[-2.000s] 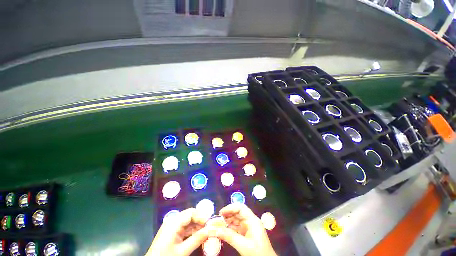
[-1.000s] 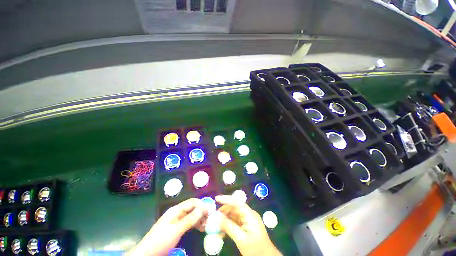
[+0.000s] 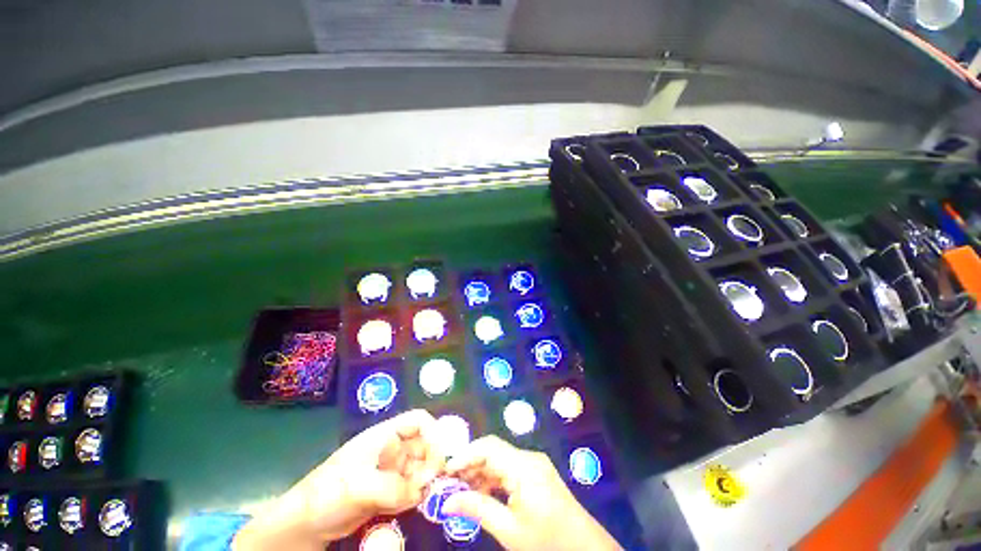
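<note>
My left hand [image 3: 360, 474] and my right hand [image 3: 511, 490] meet over the lower part of the module trays. Between their fingers is a round watch module [image 3: 441, 500] with a lit blue face and a pale rim, gripped by both hands. Another blue lit disc [image 3: 463, 527] shows just below it, partly under my right thumb. The module tray [image 3: 456, 355] holds rows of round discs glowing white, blue and orange. My hands hide some of its lower pockets.
A black small parts box [image 3: 250, 361] with a red and purple tangle [image 3: 301, 364] is left of the trays. Side trays [image 3: 118, 441] are at far left. Tall stacked case trays [image 3: 619, 291] stand at right. A white machine with an orange part [image 3: 877, 490] is at lower right.
The view has shifted slightly, so the trays appear a little higher. My hands have turned, and the module between them now shows a blue face. Several tray discs have changed colour.
</note>
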